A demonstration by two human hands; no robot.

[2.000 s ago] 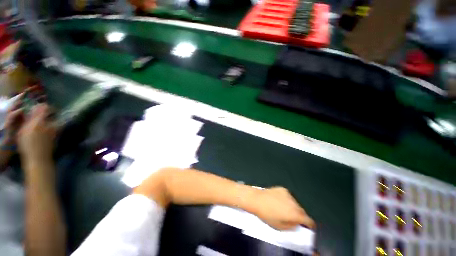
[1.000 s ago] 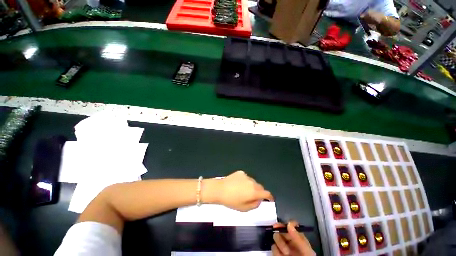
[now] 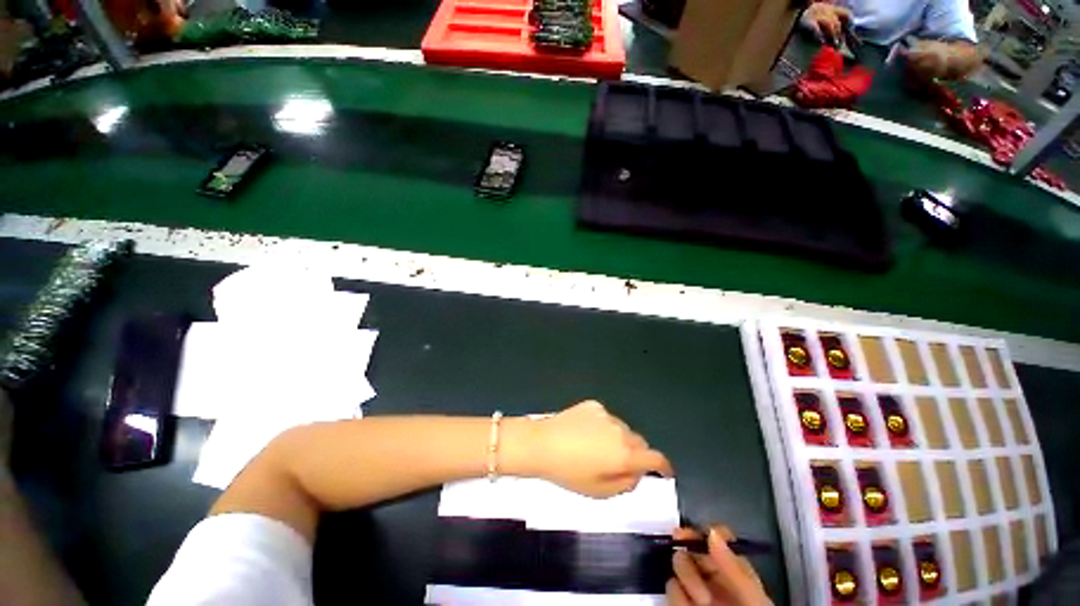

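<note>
My left hand reaches in from the left, palm down with fingers bent, over a white paper strip. A small dark thing shows at its fingertips; I cannot tell if it is gripped. My right hand, cut off by the bottom edge, holds a thin black pen-like tool pointing left. Its tip is over the right end of a dark glossy band. The band lies between the upper strip and another white strip at the bottom edge.
Fanned white sheets and a dark glossy phone lie left, beside bristly stacked boards. A white parts tray stands right. The green belt carries open phones and a black tray. Another person's hands are beyond.
The view has steadied and shifted from two seconds ago. Since one second ago, the belt's phones and black tray have moved right relative to the bench. Both hands stay in about the same place over the strips.
</note>
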